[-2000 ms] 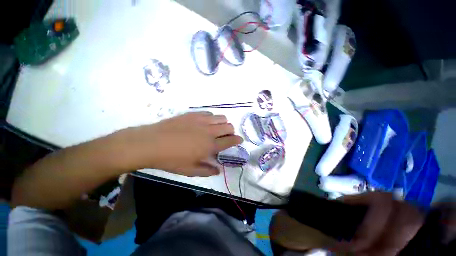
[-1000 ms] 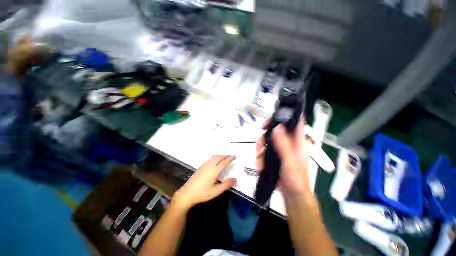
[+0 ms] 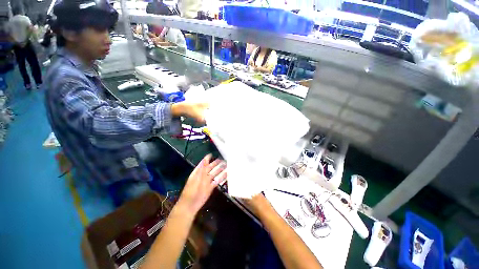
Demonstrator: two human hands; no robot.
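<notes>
A large bright white bag or foam wrap (image 3: 257,126) is over the work sheet in front of me. Another person's hand (image 3: 194,112) touches its upper left side. My left hand (image 3: 202,184) is at its lower left edge, fingers apart, not closed on it. My right hand (image 3: 254,202) is at its bottom edge; its fingers are hidden by the white thing, so its grip cannot be told. Oval head parts with leads (image 3: 320,228) and dark tweezers (image 3: 288,193) lie on the white sheet (image 3: 328,249) to the right.
A person in a striped shirt (image 3: 79,110) stands at the left. A compartment tray (image 3: 336,178) is behind the sheet. White handset housings (image 3: 378,243) and a blue basket (image 3: 420,241) are at the right. A cardboard box (image 3: 121,220) is at lower left. A shelf (image 3: 336,46) crosses above.
The view has swung up and left. The white thing and the other person's reaching arm now show. The black screwdriver that was in my right hand no longer shows.
</notes>
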